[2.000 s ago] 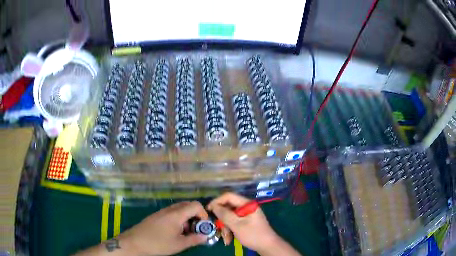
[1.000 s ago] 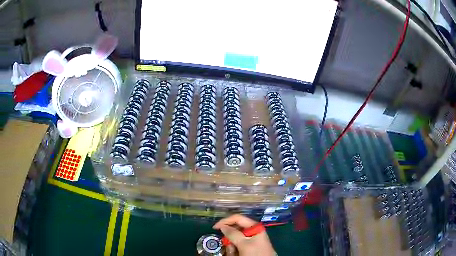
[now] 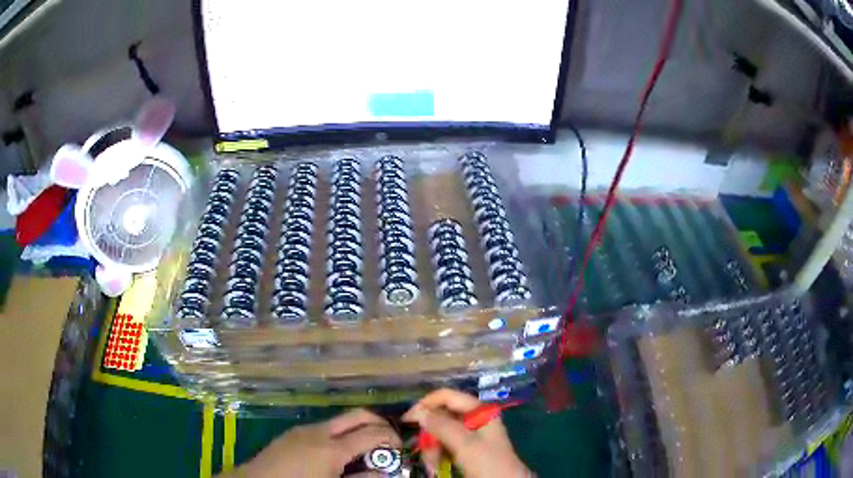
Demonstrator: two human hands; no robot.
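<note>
My left hand (image 3: 323,448) is at the bottom edge, its fingers around a round metal component (image 3: 382,458) with dark concentric rings. My right hand (image 3: 463,439) is just to the right and grips the red test probe (image 3: 479,416). The probe's front end points toward the component; whether its tip touches is hidden by the fingers. Behind the hands stands a stack of clear blister trays (image 3: 355,338). The top tray holds long rows of the same components, with one shorter row near the right.
A monitor (image 3: 383,65) stands behind the trays. A white rabbit-eared fan (image 3: 134,217) and a red-dotted sticker sheet (image 3: 124,342) are at left, with brown cardboard (image 3: 33,373). At right are a second tray stack (image 3: 706,401) and a hanging red wire (image 3: 617,177).
My left hand, out of view one second ago, is back in the picture around the component. The camera view has shifted, moving the trays and monitor left in the picture.
</note>
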